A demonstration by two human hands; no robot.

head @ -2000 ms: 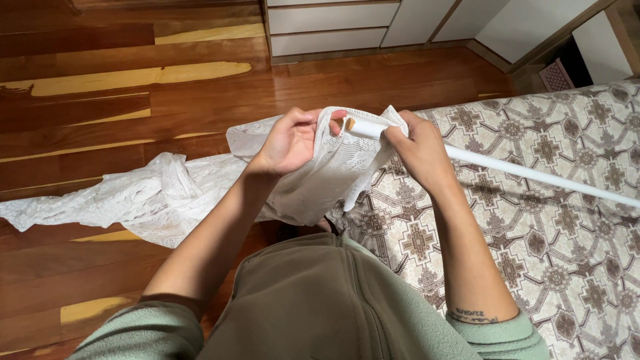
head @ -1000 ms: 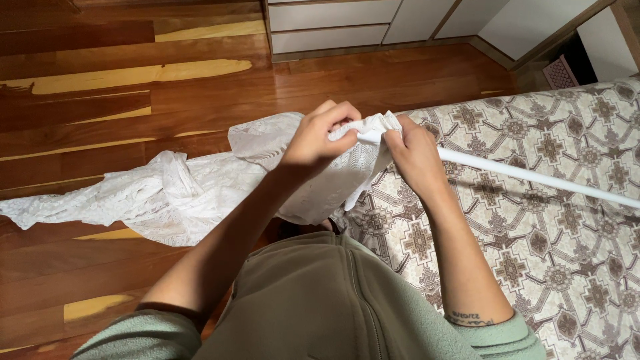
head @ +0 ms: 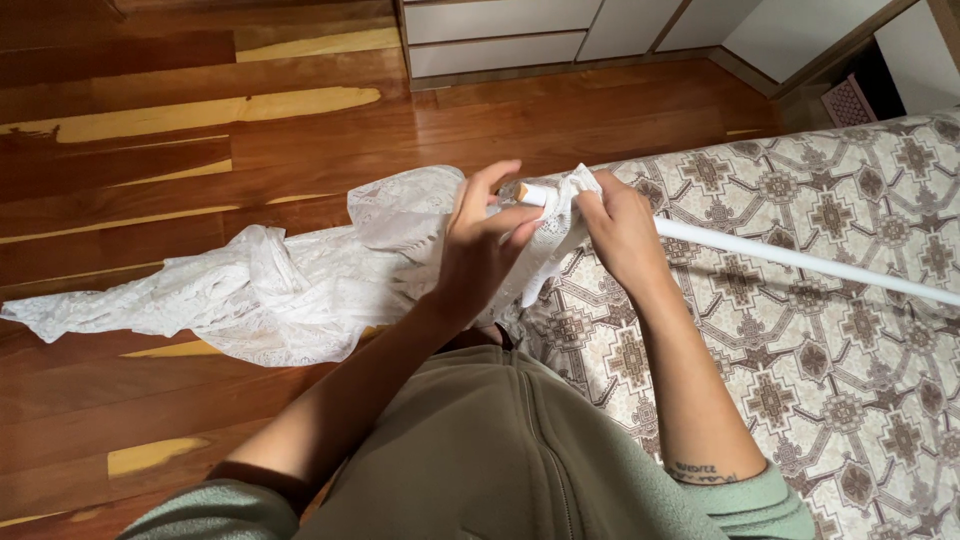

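A white curtain rod (head: 795, 259) runs from my hands toward the right edge, over the bed. Its near end, with a tan tip, pokes out of the gathered edge of a white lace curtain (head: 300, 292). My right hand (head: 622, 225) is closed around the rod and the bunched lace. Beside the rod's tip is my left hand (head: 484, 232), fingers bent, thumb and fingertips at the lace; whether it grips the fabric is unclear. The curtain hangs down from the rod and trails left over the wooden floor.
A bed or mattress with a patterned cover (head: 772, 390) fills the right side. White drawers and cabinets (head: 495, 37) stand along the far side of the wooden floor (head: 300, 157). A pink perforated basket (head: 849, 101) is at the upper right.
The rod's tan tip, covered by the hand and lace one second ago, now shows outside the fabric. My left hand's fingers have spread from their closer pinch on the lace. My right hand keeps its hold.
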